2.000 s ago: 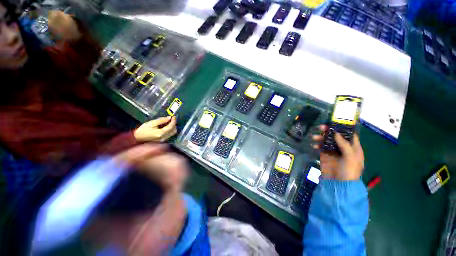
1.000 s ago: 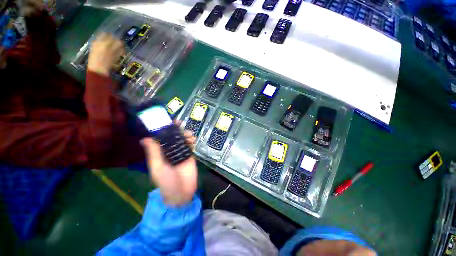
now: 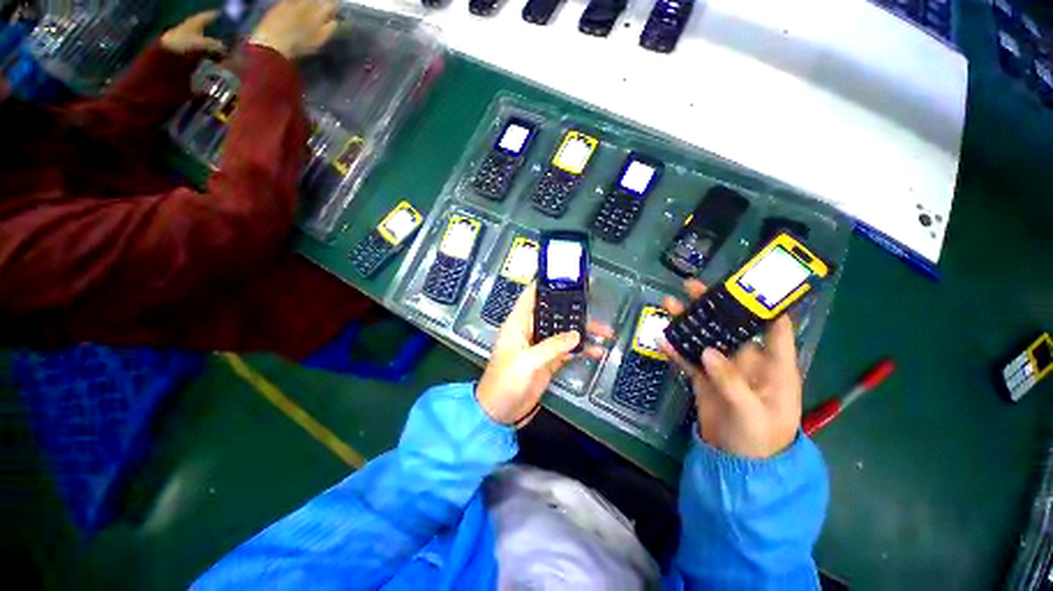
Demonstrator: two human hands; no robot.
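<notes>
My left hand (image 3: 525,358) holds a black keypad phone (image 3: 562,291) with a lit screen, above the front row of the blister tray (image 3: 499,113). My right hand (image 3: 745,387) holds a yellow-framed keypad phone (image 3: 751,298), tilted, screen lit, above the tray's right part. In the tray, black phones (image 3: 625,199) and yellow-framed phones (image 3: 566,173) lie face up with lit screens. A phone with back cover off (image 3: 706,231) lies face down in the back row. My hands and the held phones partly hide the front row and the right end.
Another yellow-framed phone (image 3: 386,239) lies on the mat left of the tray. A red marker pen (image 3: 850,397) and a white-keyed yellow phone (image 3: 1027,367) lie at right. A white board (image 3: 808,104) with dark phones is behind. A person in dark red sleeves (image 3: 150,254) reaches over another tray at left.
My left hand has moved right with the black phone, over the tray. My right hand has come up from the lower edge with a yellow-framed phone. The neighbour's hands have moved up.
</notes>
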